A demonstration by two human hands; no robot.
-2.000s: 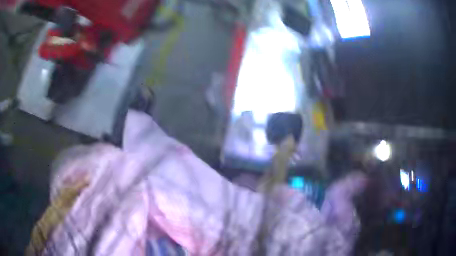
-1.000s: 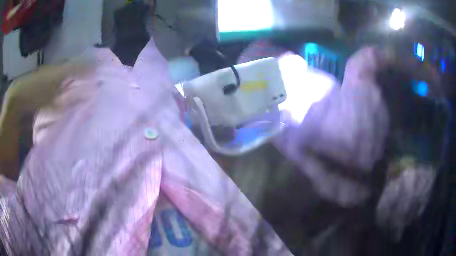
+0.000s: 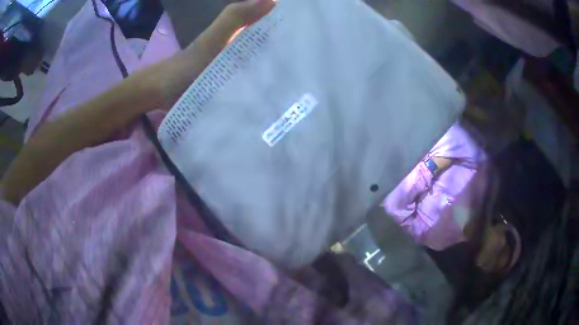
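Note:
A large flat white panel (image 3: 343, 152) with rounded corners fills the middle of the view, held close and tilted. It has rows of small slots along its upper left edge, a small printed label near its middle and a dark dot low on the right. My bare left forearm comes in from the left edge, and my left hand (image 3: 255, 11) is at the panel's upper left edge, closed on it. The hand is partly cut off by the top of the picture. My right hand cannot be seen.
Pink clothing (image 3: 114, 209) fills the lower left, with a thin dark cord across it. At the right are a person's dark hair and ear (image 3: 498, 244) and a brightly lit pink patch (image 3: 438, 184). Dark equipment (image 3: 14, 54) is at the upper left.
The white panel now fills the centre; a smaller-looking white device was there one second ago. The bright table and red robot parts have left the view. My left forearm now reaches to the panel.

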